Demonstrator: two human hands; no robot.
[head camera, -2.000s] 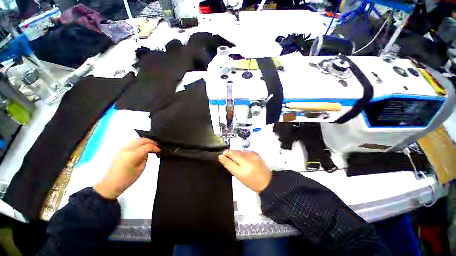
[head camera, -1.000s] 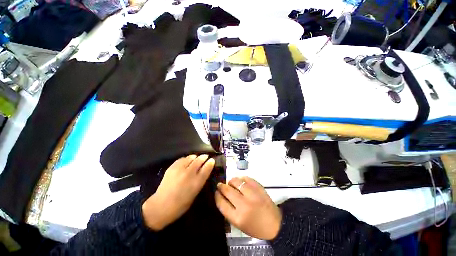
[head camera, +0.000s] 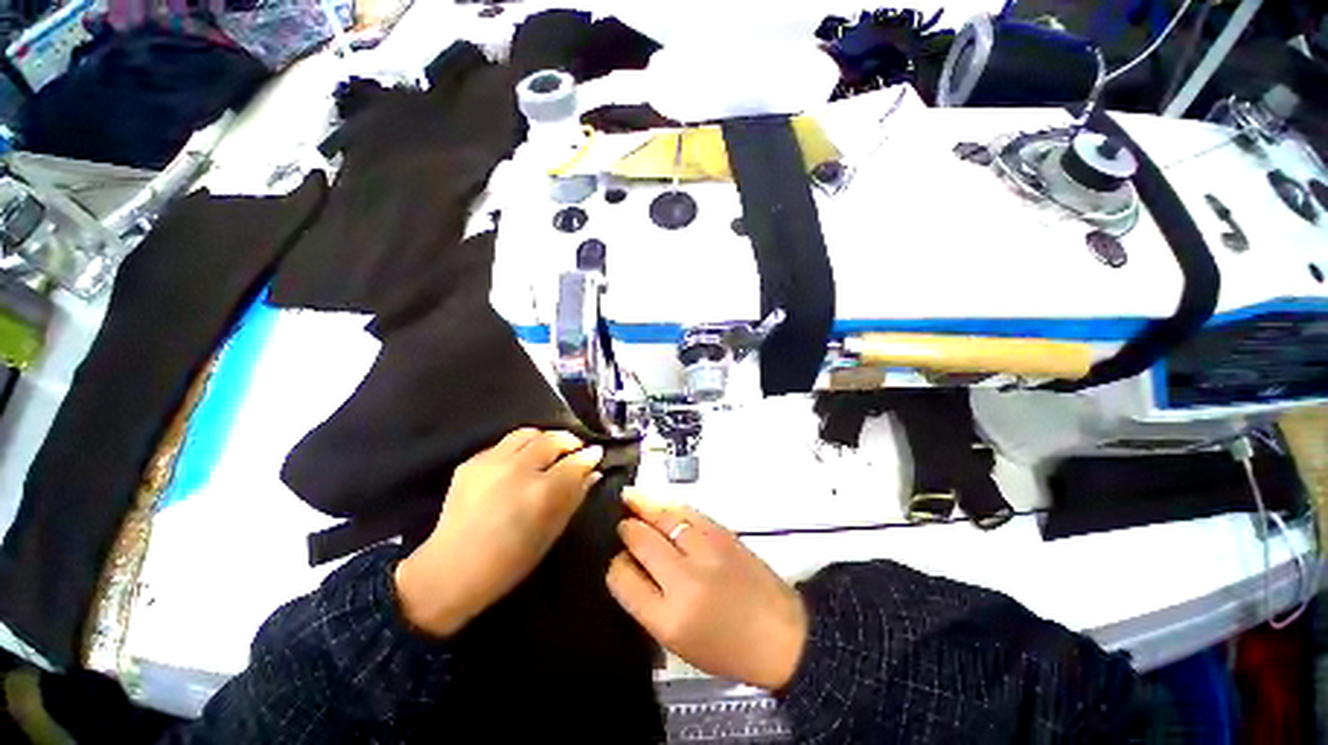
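A black cut panel [head camera: 423,400] lies left of the needle, its near part running down over the table's front edge. My left hand [head camera: 503,524] lies on the panel just below the presser foot [head camera: 623,415], with its fingertips on the seam edge. My right hand [head camera: 706,590] pinches the panel's right edge a little nearer to me, thumb and forefinger together. A narrow black strip [head camera: 354,540] sticks out left from under the panel. The white lockstitch machine [head camera: 932,262] stands at right. The cloth under my fingers is partly hidden.
Waiting dark panels lie at far left [head camera: 139,364] and behind [head camera: 423,189]. Black straps with metal rings [head camera: 947,466] lie under the machine arm. A folded black strip [head camera: 1136,492] lies at right. A yellow-handled tool [head camera: 976,354] lies along the machine. A ruler tape [head camera: 728,722] marks the front edge.
The panel's seam has come from in front of me to the presser foot, and its upper part now spreads left. Both hands have come close together beside the needle. The view has moved closer to the machine.
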